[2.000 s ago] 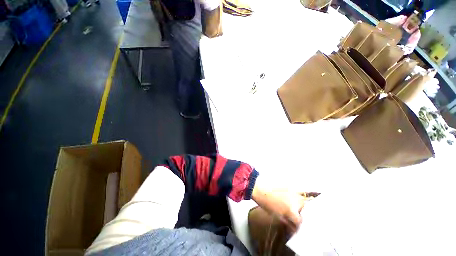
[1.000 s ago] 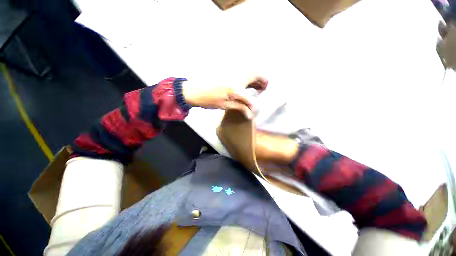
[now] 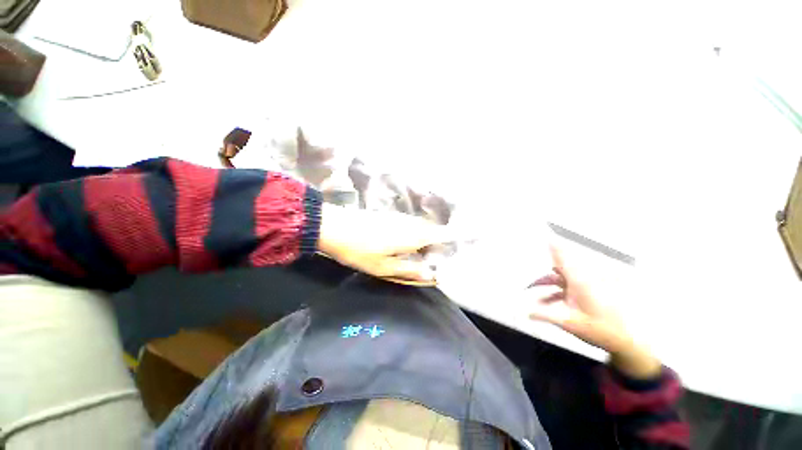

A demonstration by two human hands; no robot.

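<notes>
Crumpled, translucent tissue paper (image 3: 356, 180) lies along the near side of the white table (image 3: 492, 105), with brown showing through. A small dark brown piece (image 3: 235, 143) sticks out at its left end. My left hand (image 3: 378, 246) lies at the tissue's near right end, fingers and thumb curled around a bunch of it. A thin brown edge shows under this hand; how much of a bag lies there is hidden by glare and the hand. My right hand (image 3: 580, 308) is at the table's near edge, empty, fingers apart.
A narrow grey strip (image 3: 591, 243) lies just beyond my right hand. Brown bags stand at the top left (image 3: 236, 16) and right edge (image 3: 794, 220). Metal-fitted straps (image 3: 145, 57) lie upper left. An open carton (image 3: 180, 365) is below the table.
The view has turned and the brown bag no longer stands up between my hands. My right hand has come out from beside it and opened. Crumpled tissue now shows by my left hand.
</notes>
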